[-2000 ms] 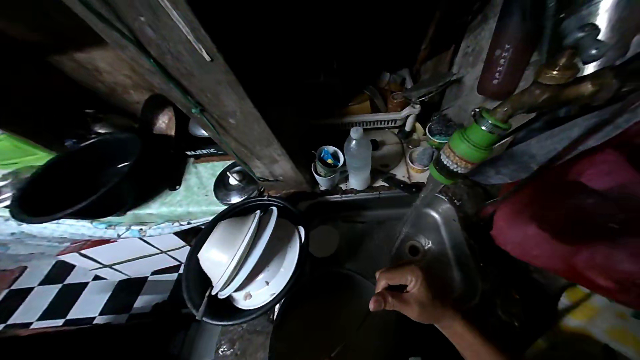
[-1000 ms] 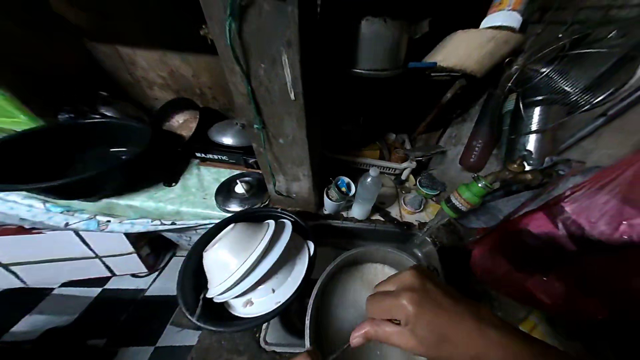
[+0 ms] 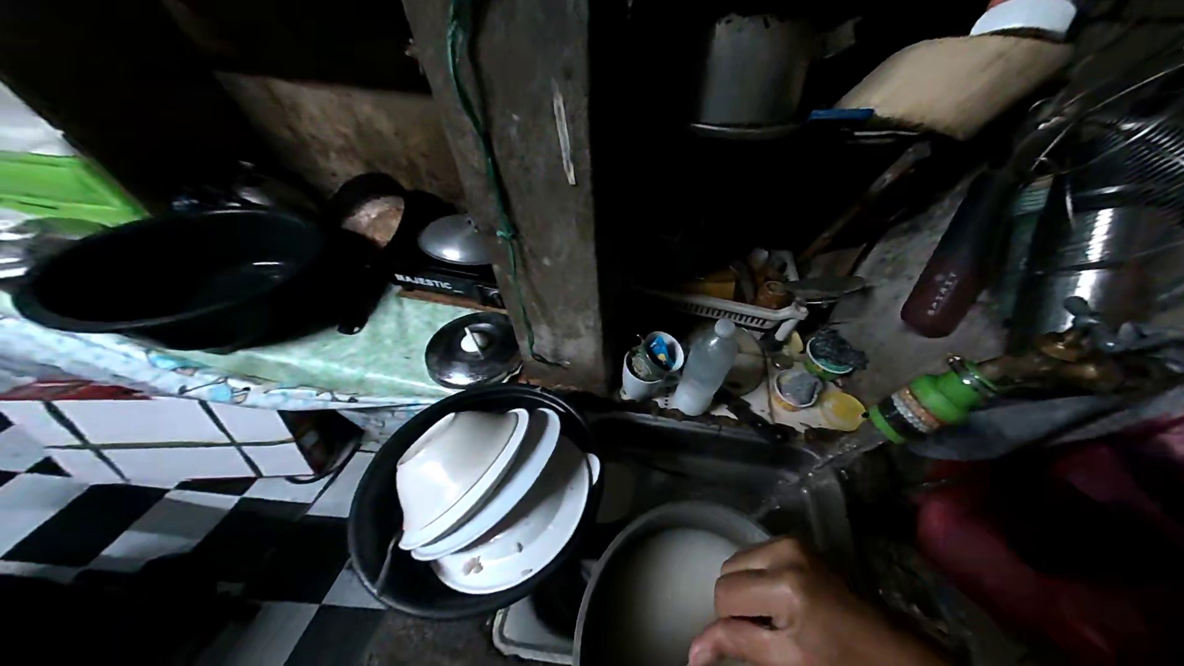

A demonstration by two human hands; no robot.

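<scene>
My right hand [image 3: 777, 606] is at the bottom, over the right part of a round metal pot [image 3: 606, 592] in the sink. Its fingers are curled; whether they grip anything is hidden. Pale, cloudy contents [image 3: 671, 583] show inside the pot. Water runs from the green hose fitting [image 3: 930, 402] on the brass faucet [image 3: 1064, 356] into the metal sink [image 3: 703, 449]. Left of the pot, a black basin [image 3: 370, 555] holds white bowls and plates [image 3: 458, 472], stacked and tilted. My left hand does not show.
A clear plastic bottle [image 3: 708, 370] and cups [image 3: 652, 361] line the sink's back edge beside a wooden post [image 3: 555, 231]. On the left counter are a large black basin [image 3: 176, 277] and a pot lid [image 3: 474, 350]. A dark red plastic bag [image 3: 1045, 527] hangs at right.
Two seconds ago my right hand was over the sink near the drain; now it is at the pot. A bit of my left hand showed at the bottom edge one second ago. The view has shifted.
</scene>
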